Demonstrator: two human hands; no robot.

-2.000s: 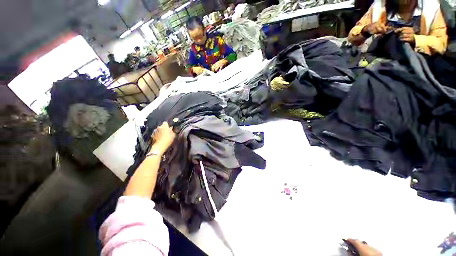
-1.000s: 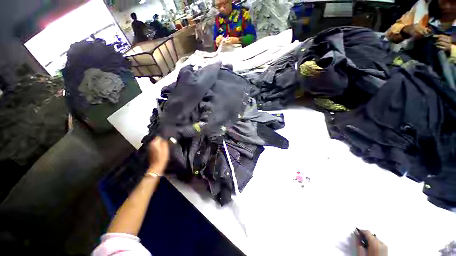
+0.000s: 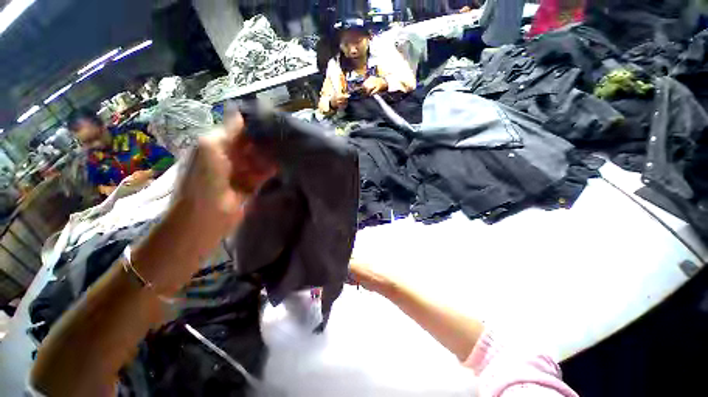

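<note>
A dark grey denim jacket [image 3: 322,194] hangs bunched and lifted above the white-topped table [image 3: 435,310]. My left hand [image 3: 225,167], raised and blurred, is closed on the upper part of it. My right hand [image 3: 359,273] is low beside the jacket's right edge; its fingers are mostly hidden or blurred, so I cannot tell what it holds. The thread snips cannot be made out.
A jacket pile with a white strip [image 3: 221,354] lies at the lower left. More dark jackets [image 3: 481,170] lie across the table's far side. A person in a patterned top [image 3: 128,159] is at the far left, another person [image 3: 365,74] across the table.
The view has swung right. My left hand has gone from the left pile to a raised position with a jacket in it. My right hand has moved in beside the jacket.
</note>
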